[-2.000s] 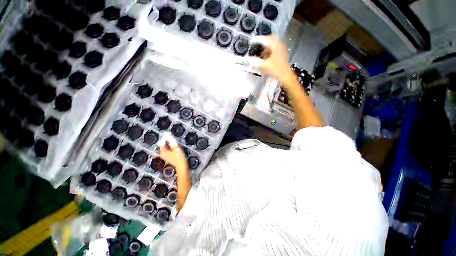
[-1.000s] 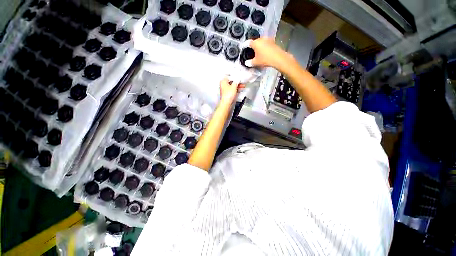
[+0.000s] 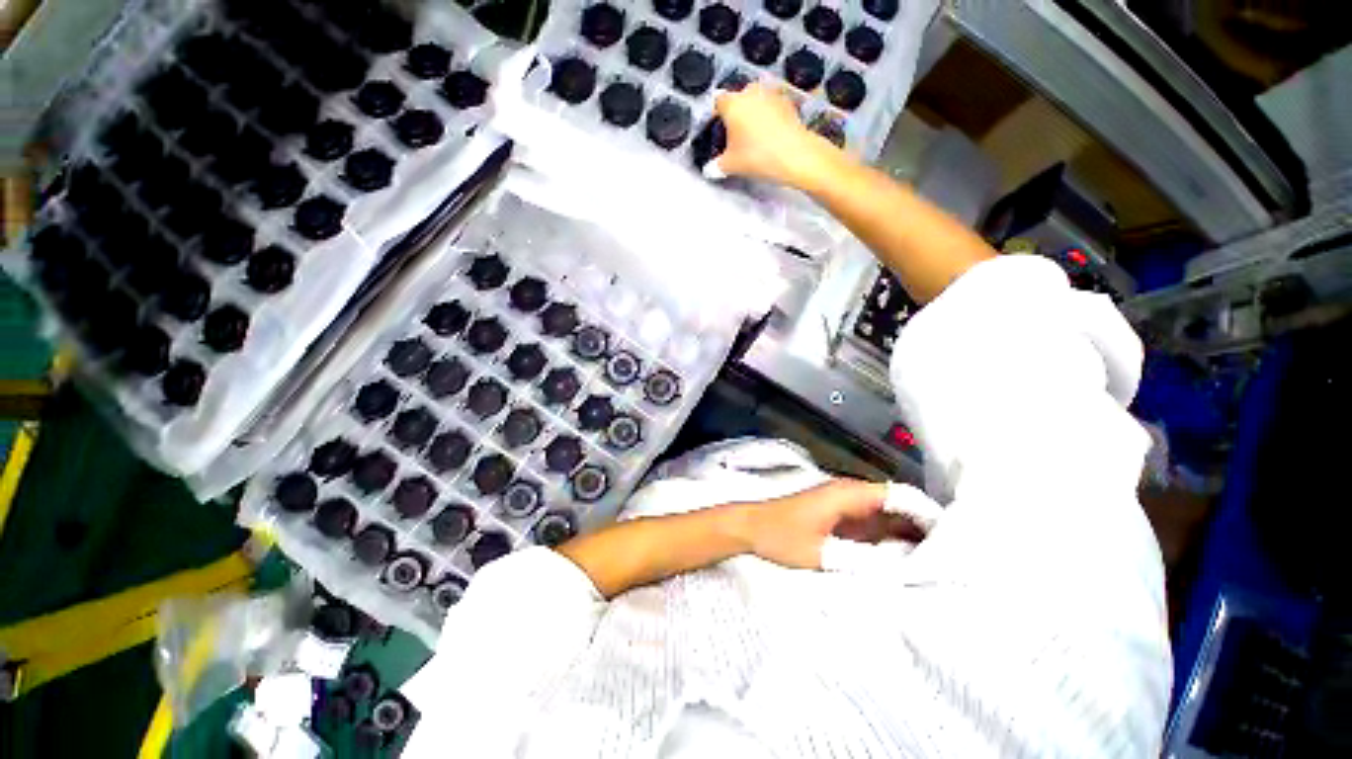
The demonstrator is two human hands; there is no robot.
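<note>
My right hand [image 3: 764,137] is over the lower edge of the upper blister tray [image 3: 593,131]. Its thumb and fingers are around a black round part [image 3: 709,144] at a pocket. My left hand [image 3: 838,527] is in front of my chest with fingers curled. The space inside them is dark, and I cannot tell whether it holds a part. The lower blister tray [image 3: 556,237] holds rows of black round parts, some with paler ring faces, and has bare pockets along its upper side. My left sleeve overlaps its lower edge.
Another stack of blister trays [image 3: 334,274] with black parts stands left. The fixture [image 3: 885,312] on the machine is partly behind my right arm. Red digits [image 3: 903,436] glow on its front. Loose black parts [image 3: 389,715] and a clear bag [image 3: 208,645] lie lower left. A blue rack [image 3: 1208,653] stands right.
My left hand has moved from beside the upper tray's edge down and right to my chest. My right hand has moved left along the tray's lower row. The view has shifted.
</note>
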